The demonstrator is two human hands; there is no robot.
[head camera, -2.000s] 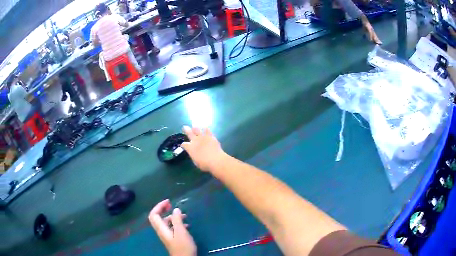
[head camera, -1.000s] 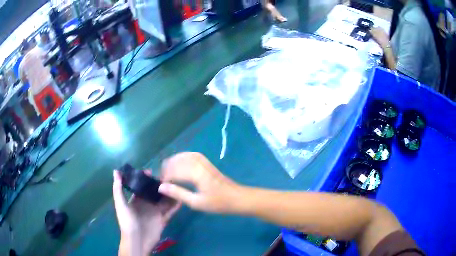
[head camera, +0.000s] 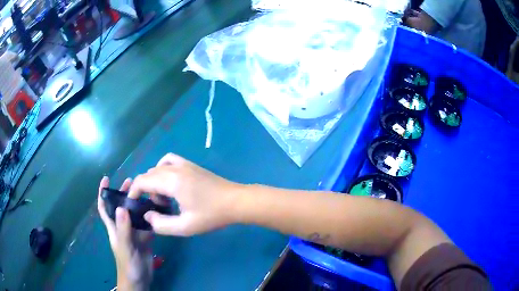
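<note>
A black round unit is held between my two hands, tilted, above the teal bench top. My left hand grips it from below and the left, fingers up along its side. My right hand is on its upper right side with fingers bent over it. Its open side and any board cannot be seen. A red bit of the screwdriver shows beside my left wrist; the rest is hidden. Similar black units with green boards stand in rows in the blue bin at the right.
A clear plastic bag with white parts lies at the far middle, its tie strip hanging toward me. Another dark cup sits on the darker strip at left. A flat dark plate with a light ring and cables are at far left. A person is beyond the bin.
My hands went from reaching over the bench to holding a black unit together. The view has swung right, bringing the blue bin in more fully. The bag and lone cup appear further left.
</note>
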